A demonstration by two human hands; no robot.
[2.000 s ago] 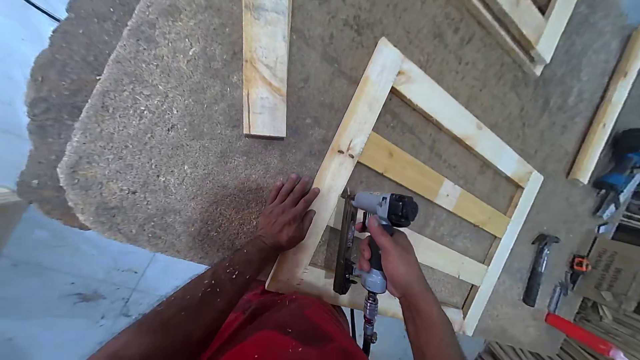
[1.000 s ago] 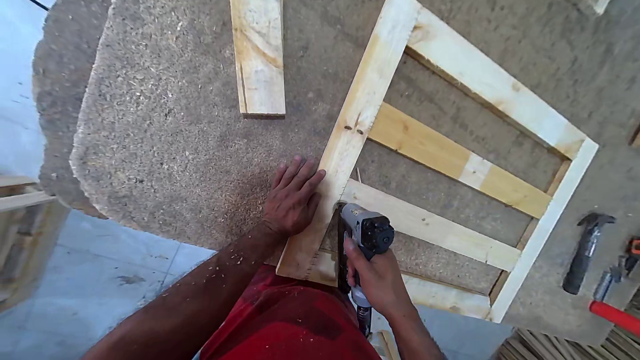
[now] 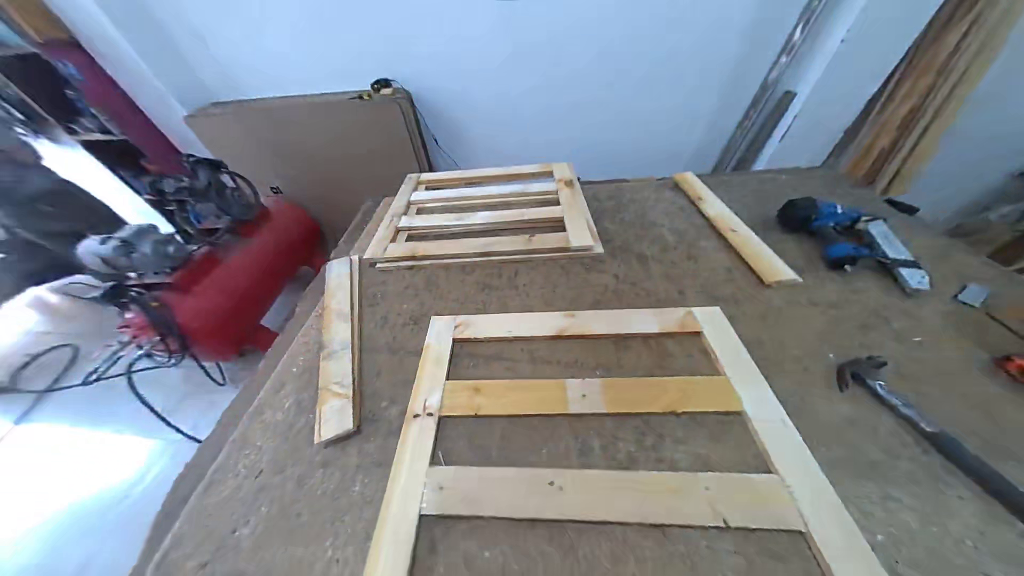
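Neither of my hands shows now, nor does the pneumatic nailer that my right hand held earlier. A slatted wooden frame (image 3: 592, 486) lies flat on the brown work table (image 3: 528, 288), its near end cut off by the bottom of the view. One of its crosspieces (image 3: 512, 396) is yellower, with a pale patch near its middle. Beyond it, similar slatted frames (image 3: 488, 218) are stacked at the far side of the table. Loose wooden boards (image 3: 338, 352) lie to the left, and a single board (image 3: 736, 228) is at the far right.
A claw hammer (image 3: 928, 428) and a blue nail gun (image 3: 856, 236) lie on the table's right side. A red air compressor (image 3: 240, 280) with black hoses stands on the floor at left. Brown panels (image 3: 312, 140) lean on the white wall; planks (image 3: 932, 96) stand at right.
The view has swung up towards the wall and compressor. Both hands and the pneumatic nailer, seen at the frame's near side before, are out of view.
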